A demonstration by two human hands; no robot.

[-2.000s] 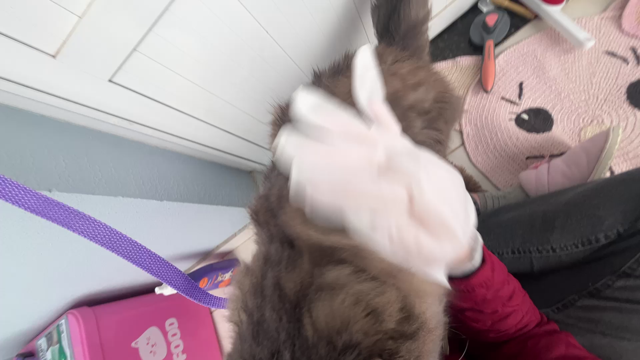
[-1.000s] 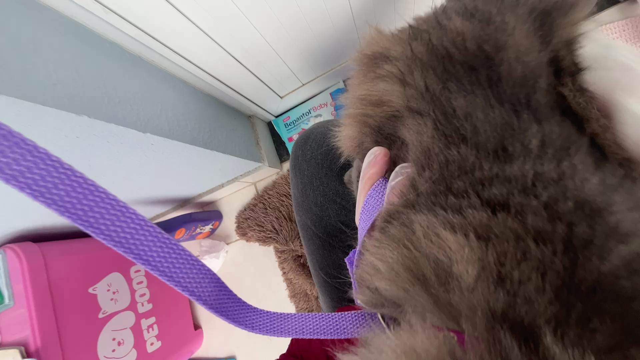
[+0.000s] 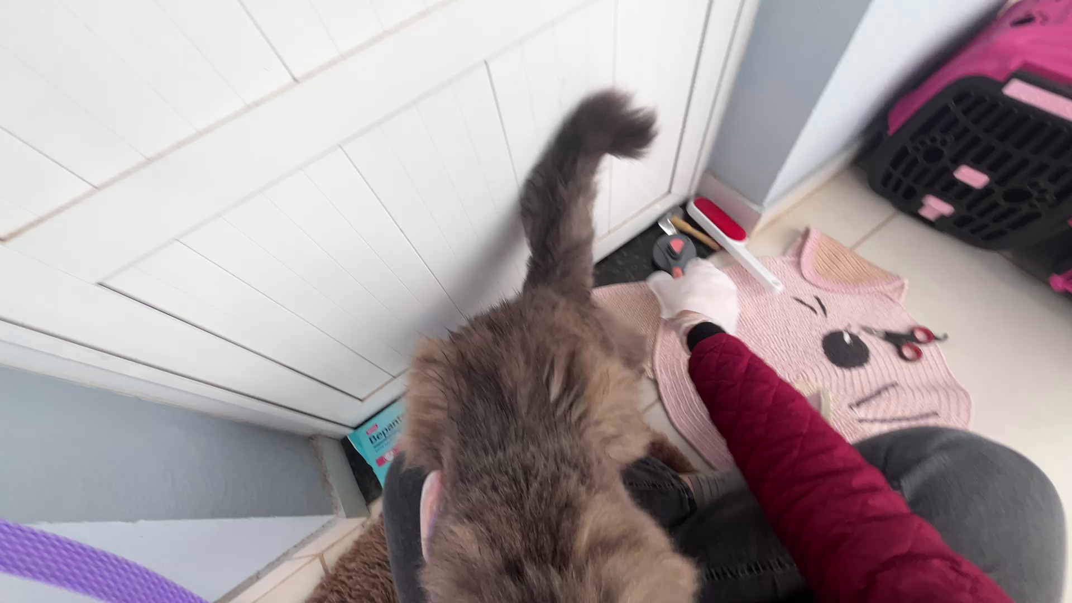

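A long-haired grey-brown cat (image 3: 536, 419) stands over my lap, its back to me and its tail raised against the white panelled door. White-gloved, my right hand (image 3: 697, 295) reaches past the cat to a grey and orange pet brush (image 3: 672, 251) at the rug's edge and closes on its handle. Of my left hand (image 3: 431, 507) only a sliver of finger shows at the cat's left flank; the cat hides the rest. A purple woven leash (image 3: 84, 561) crosses the lower left corner.
A red and white lint brush (image 3: 729, 234) and a wooden-handled tool (image 3: 695, 233) lie beside the pet brush. Red-handled scissors (image 3: 909, 339) rest on the pink animal-face rug (image 3: 770, 368). A pink and black pet carrier (image 3: 980, 159) stands at the right. A turquoise package (image 3: 377, 435) lies by the door.
My right hand, on the cat's back two seconds ago, is now out at the pet brush on the floor. The view has swung over to the rug and carrier.
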